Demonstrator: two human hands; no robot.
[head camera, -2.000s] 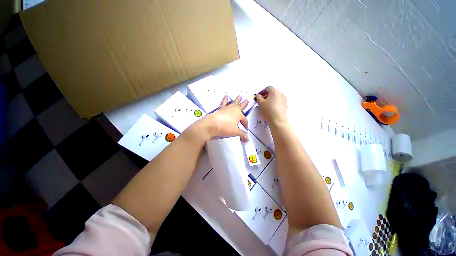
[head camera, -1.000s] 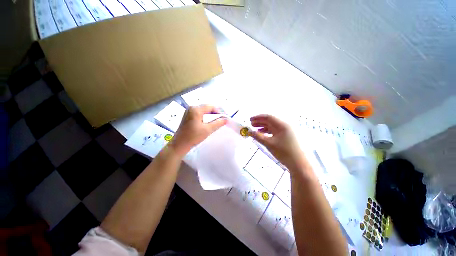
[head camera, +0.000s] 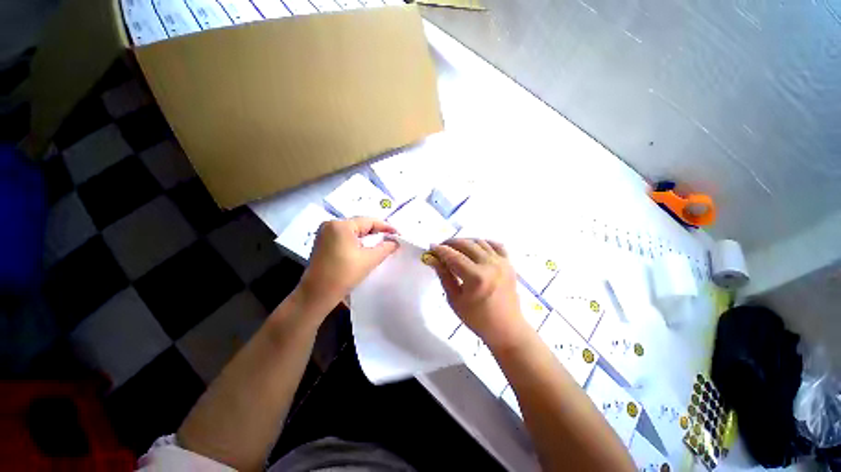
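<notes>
My left hand (head camera: 343, 258) pinches the top edge of a white curling sticker sheet (head camera: 396, 323), which hangs over the front table edge. My right hand (head camera: 475, 281) is at the sheet's top right, with a gold round seal sticker (head camera: 429, 259) at its fingertips. Whether the sticker is off the sheet, I cannot tell. White product boxes lie around and beneath my hands, one with a gold seal (head camera: 588, 355) at the right and another (head camera: 358, 198) at the upper left.
A large brown carton (head camera: 295, 101) holding white boxes stands at the upper left. Along the wall are an orange tape dispenser (head camera: 687, 206), a white roll (head camera: 728, 262), a black plastic bag (head camera: 761, 378) and a spare sticker sheet (head camera: 705, 422). A red object (head camera: 55, 424) is on the floor.
My right hand has come back from the far boxes to the sheet, and my left hand has left the boxes to hold the sheet's edge. The view has shifted, showing the carton's contents.
</notes>
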